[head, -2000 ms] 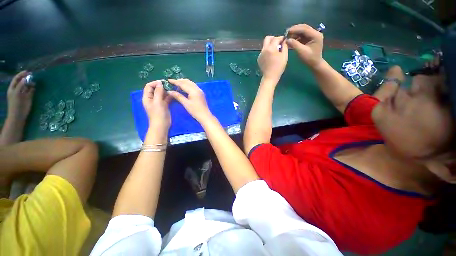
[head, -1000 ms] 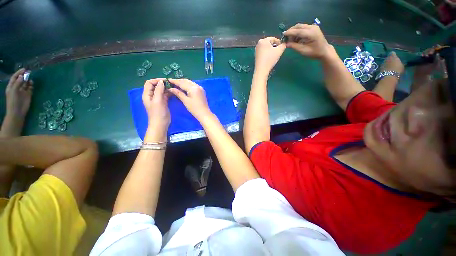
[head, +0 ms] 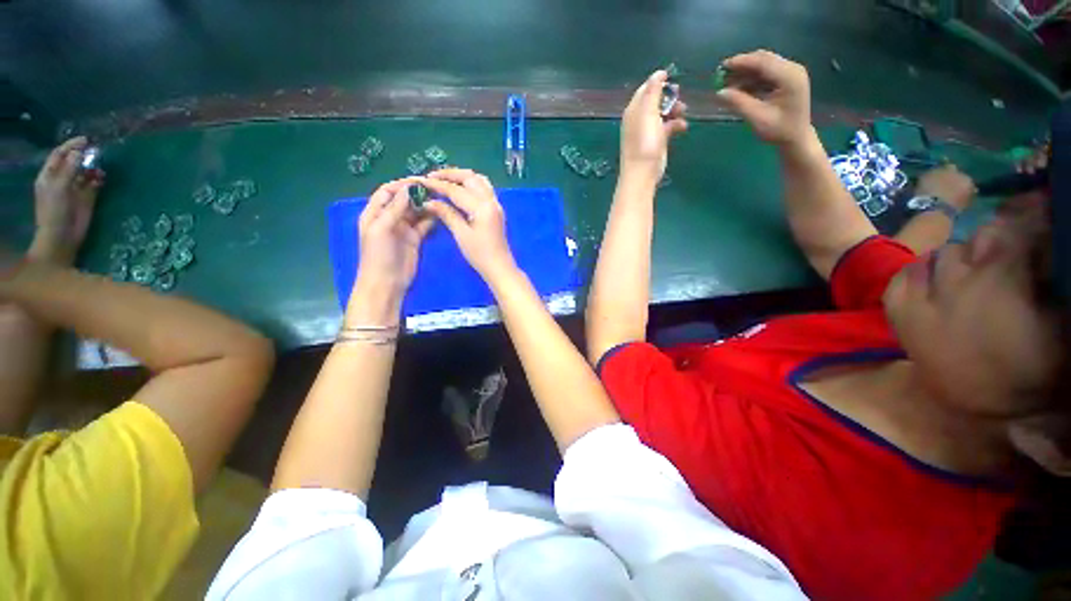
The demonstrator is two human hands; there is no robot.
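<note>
My left hand (head: pixel 389 235) and my right hand (head: pixel 472 221) meet above the bright blue mat (head: pixel 534 241). Between their fingertips they hold a small dark green housing (head: pixel 418 196) with a lighter edge. The fingers cover much of it, and its fine details are too small to tell. The blue-handled thread snips (head: pixel 514 135) lie beyond the mat with their points toward me. Small clusters of clear plastic pieces (head: pixel 426 159) lie beyond the mat.
A larger cluster of clear pieces (head: pixel 154 250) lies left on the green bench (head: pixel 276 264). A person in yellow (head: pixel 106 505) sits left. A person in red (head: pixel 752 434) sits close right, holding small parts. White-rimmed frames (head: pixel 867 173) are piled far right. A brownish strip (head: pixel 352 109) crosses behind.
The whole view has shifted, so bench things appear slightly further right. My hands still hold the small housing together. The hands of the person in red have moved apart.
</note>
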